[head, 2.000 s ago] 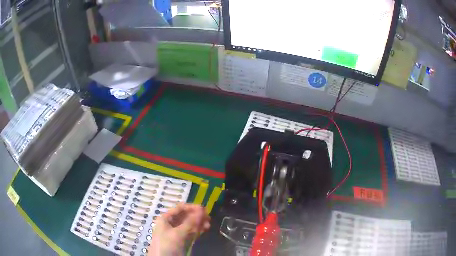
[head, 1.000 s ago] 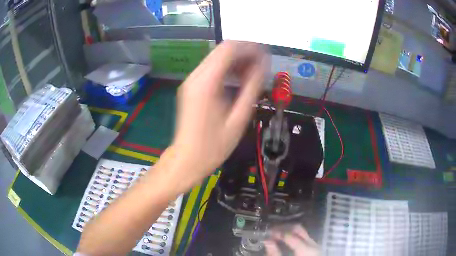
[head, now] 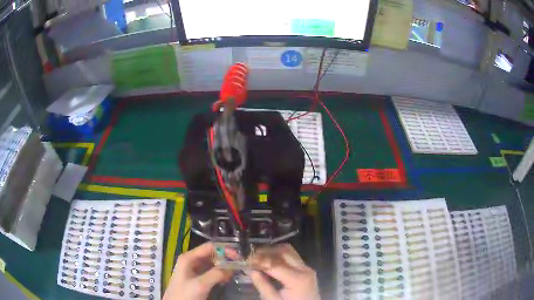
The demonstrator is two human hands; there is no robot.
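Observation:
The black test fixture (head: pixel 243 152) stands in the centre, its red ribbed clamp handle (head: pixel 235 84) standing up. My left hand (head: pixel 198 273) and my right hand (head: pixel 285 272) meet at the small nest (head: pixel 234 264) at the fixture's front, fingertips close together. A small green spot shows at the nest beside my left fingers. Whatever lies between my fingertips is too small and blurred to tell. A white parts tray (head: pixel 113 249) with columns of flex circuits lies left of the fixture. Another parts tray (head: pixel 392 249) lies to the right.
An overlapping tray (head: pixel 485 249) lies far right, another tray (head: pixel 434 126) back right, and one (head: pixel 309 140) behind the fixture. Red and black wires run behind it. Stacked trays (head: pixel 26 187) and a blue bin (head: pixel 76 120) are left. A monitor (head: pixel 275 20) stands behind.
The clamp handle has swung up from its lowered position. My left hand has come down from beside the handle to the nest, where my right hand also is. The view has shifted right.

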